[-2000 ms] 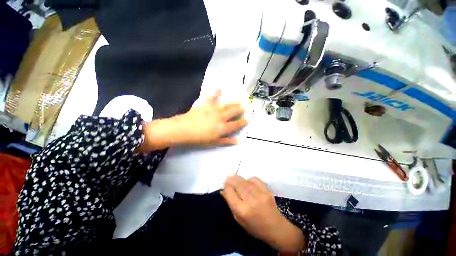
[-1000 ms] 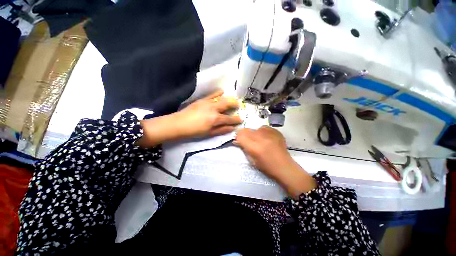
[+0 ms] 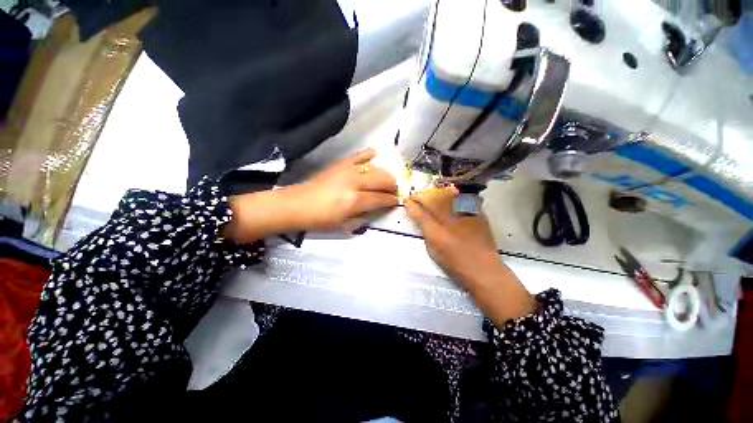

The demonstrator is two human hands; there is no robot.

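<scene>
A dark garment panel (image 3: pixel 264 74) lies left of the sewing machine (image 3: pixel 487 91), its lower end running under my left forearm. My left hand (image 3: pixel 359 194) lies beside the lit needle area, fingers pointing right. My right hand (image 3: pixel 450 235) is just right of it, fingertips together at the needle area and almost touching the left fingertips. Both hands seem to pinch or press a pale piece of cloth there, but the glare and the fingers hide the cloth edge, the needle and the presser foot.
Black-handled scissors (image 3: pixel 561 215) lie under the machine arm. Red-handled snips (image 3: pixel 642 277) and a white ring (image 3: pixel 683 306) lie at the table's right end. A taped brown cardboard sheet (image 3: pixel 78 116) is at far left. A measuring scale runs along the front edge.
My right hand has moved up from the front edge to the needle area. The pale piece with the dark angled edge no longer spreads over the table front. The dark panel's lower end has shifted.
</scene>
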